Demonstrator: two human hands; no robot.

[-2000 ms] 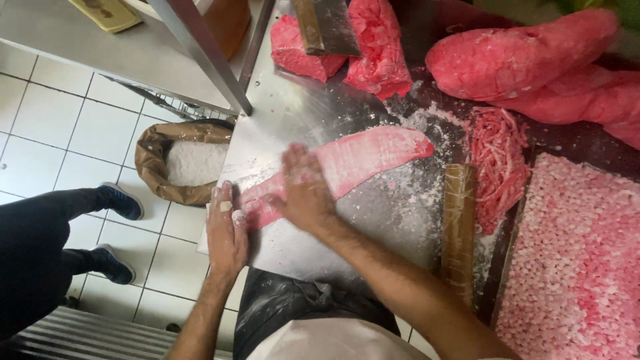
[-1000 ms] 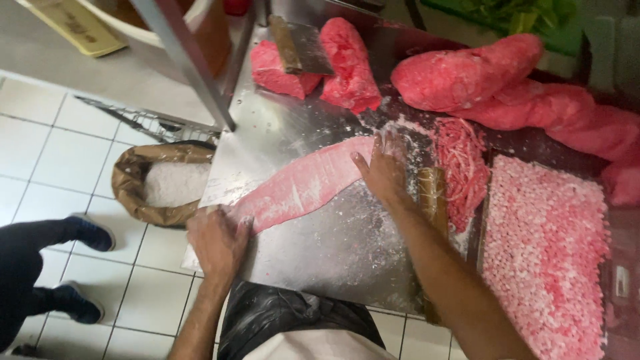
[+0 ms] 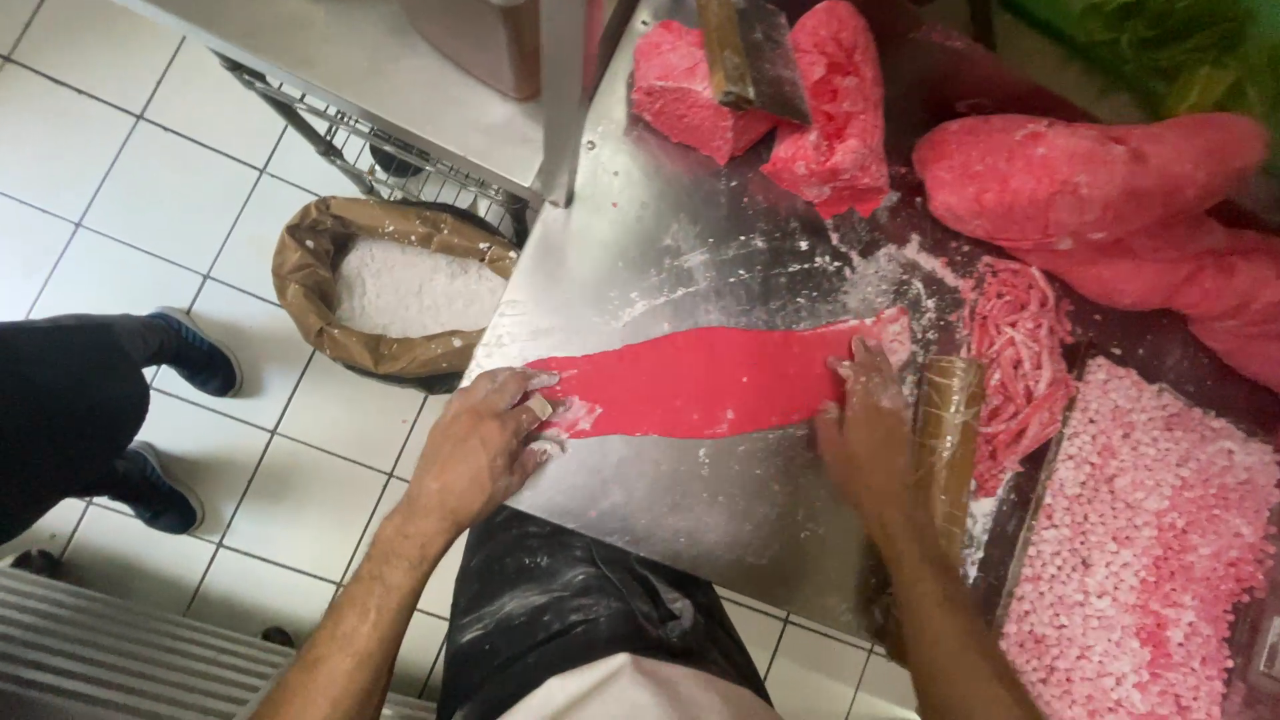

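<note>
A flat strip of pink dough (image 3: 700, 382) lies across the steel worktop (image 3: 640, 500), its upper face smooth and bright with pale floury patches at both ends. My left hand (image 3: 490, 440) rests on its left end, fingertips on the dough, a pale band around one finger. At the strip's right end my right hand (image 3: 865, 420) touches the dough with its fingers apart. Just right of that hand lies a wrapped brown rod (image 3: 945, 440), beside a heap of thin pink dough strands (image 3: 1015, 370). Neither hand visibly grips anything; the right one is slightly blurred.
Pink dough blocks (image 3: 690, 95) and a wood-handled scraper (image 3: 735, 60) lie at the back, large dough rolls (image 3: 1080, 180) behind right. A tray of small pink pieces (image 3: 1140, 540) stands at right, a bag of white powder (image 3: 400, 290) left of the worktop. A person's shoes (image 3: 190, 350) are at far left.
The strip's upward face, pale and floured before, is now bright pink, and the strip lies more level across the worktop. My right hand was over the strip's middle two seconds ago and is now at its right end.
</note>
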